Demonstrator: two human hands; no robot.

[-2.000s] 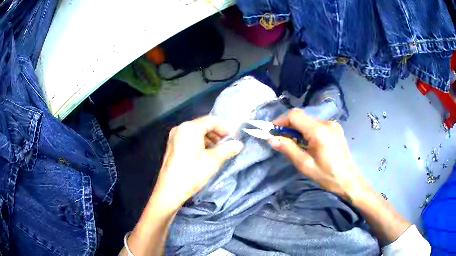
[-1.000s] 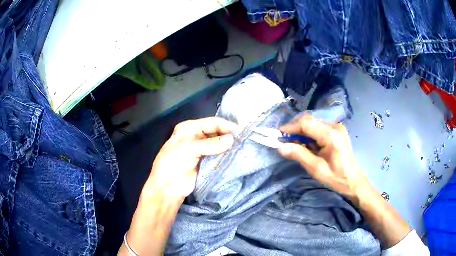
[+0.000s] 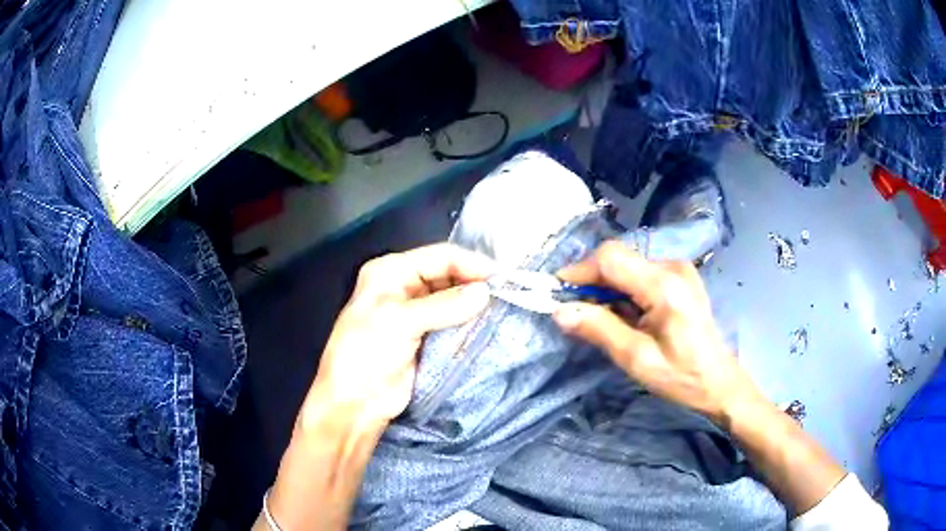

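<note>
A pale grey-blue denim garment, inside out, lies bunched in front of me, with a raised seam running up towards a white cloth part. My left hand pinches the garment at the seam between thumb and fingers. My right hand holds thread snips with pale blades and a dark blue grip. The blades point left and lie over the seam, right at my left fingertips. Whether a thread is between the blades cannot be told.
A pale curved table is at upper left, with a shelf holding black loops below. Dark denim garments hang at left and upper right. Clippings litter the grey-blue floor. Blue material is lower right, a red object above.
Since two seconds ago, my left hand has shifted its pinch and the seam has turned into view. The snips' blades, open earlier, are now closer together and nearer my left fingertips.
</note>
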